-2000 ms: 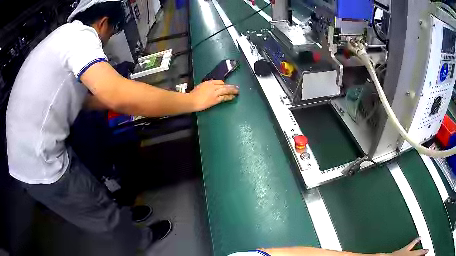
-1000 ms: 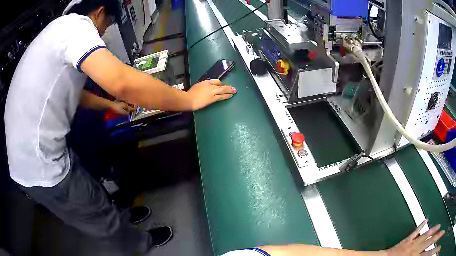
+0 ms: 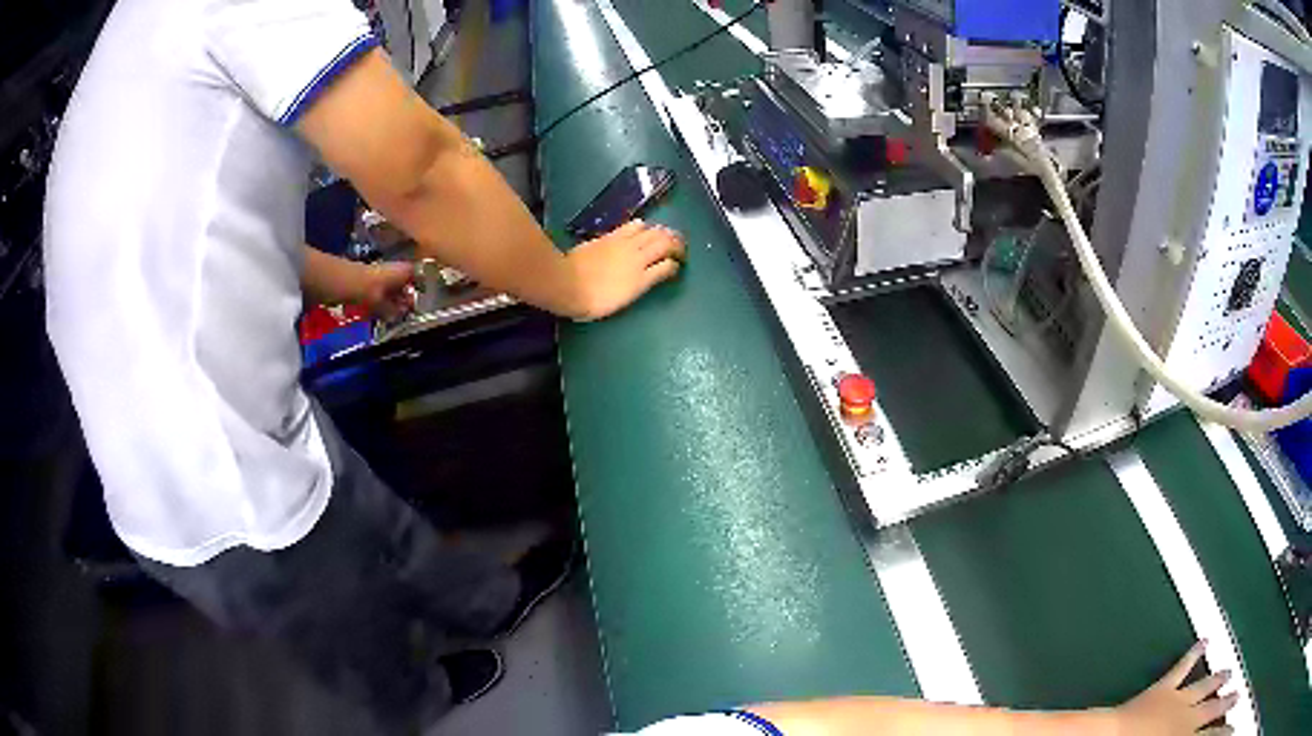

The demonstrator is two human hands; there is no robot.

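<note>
My left hand [image 3: 1183,705] is at the bottom right edge, its lower part cut off by the picture. Its fingers are spread over the pale rail [image 3: 1168,554] and the green conveyor belt [image 3: 1050,590]. I see nothing held in it. My forearm comes in along the bottom edge from a white sleeve with a blue trim. My right hand is not in view.
A coworker [image 3: 187,288] leans one hand on the green ledge [image 3: 720,489] beside a black phone [image 3: 622,201]. A white-framed machine [image 3: 863,496] with a red stop button [image 3: 856,396] and pale hose [image 3: 1101,281] stands over the belt. Red bin [image 3: 1278,360] at right.
My left hand has shifted slightly left, with its fingers less extended. The coworker's body has moved right and closer to the ledge, head now out of view; the hand stays near the phone.
</note>
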